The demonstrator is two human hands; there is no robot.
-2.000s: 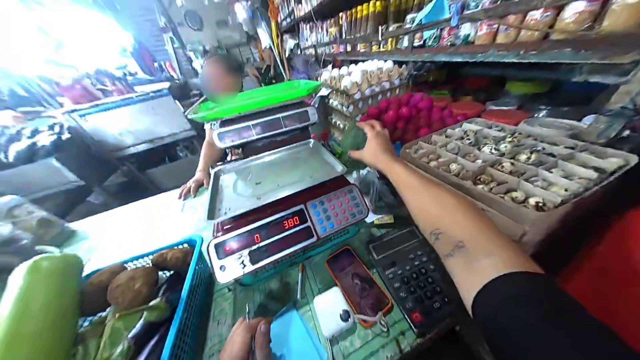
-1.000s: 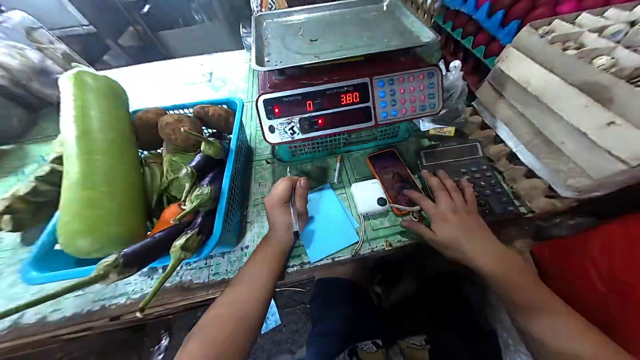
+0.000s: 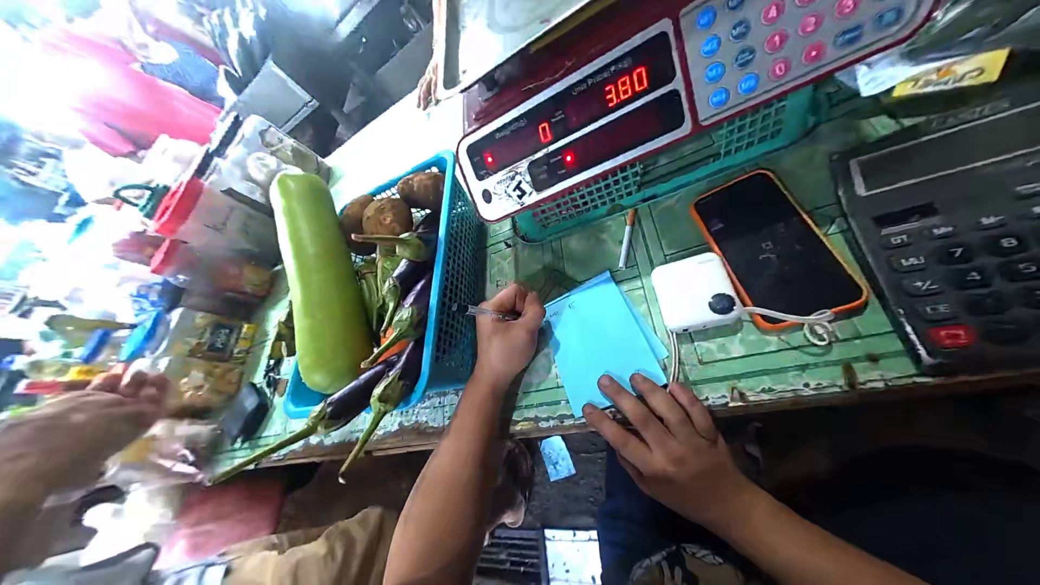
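Gripping a clear pen (image 3: 491,314), my left hand (image 3: 510,329) rests on the green table at the left edge of a blue paper pad (image 3: 603,345). Small handwriting shows near the pad's top left. My right hand (image 3: 666,443) lies palm down with spread fingertips on the pad's lower edge, holding nothing. Right of the pad are a white power bank (image 3: 696,291) with a cable and a phone in an orange case (image 3: 778,248). A cigarette (image 3: 627,238) lies above the pad.
A blue basket (image 3: 459,325) on the left holds a bottle gourd (image 3: 318,280), eggplants and brown root vegetables. A digital scale (image 3: 597,122) stands behind, a large calculator (image 3: 955,236) at right. Another person's arm (image 3: 73,447) reaches in at far left.
My right hand has moved from beside the phone onto the blue pad's lower edge. Another person's arm now shows at left. The view has come closer and tilted.
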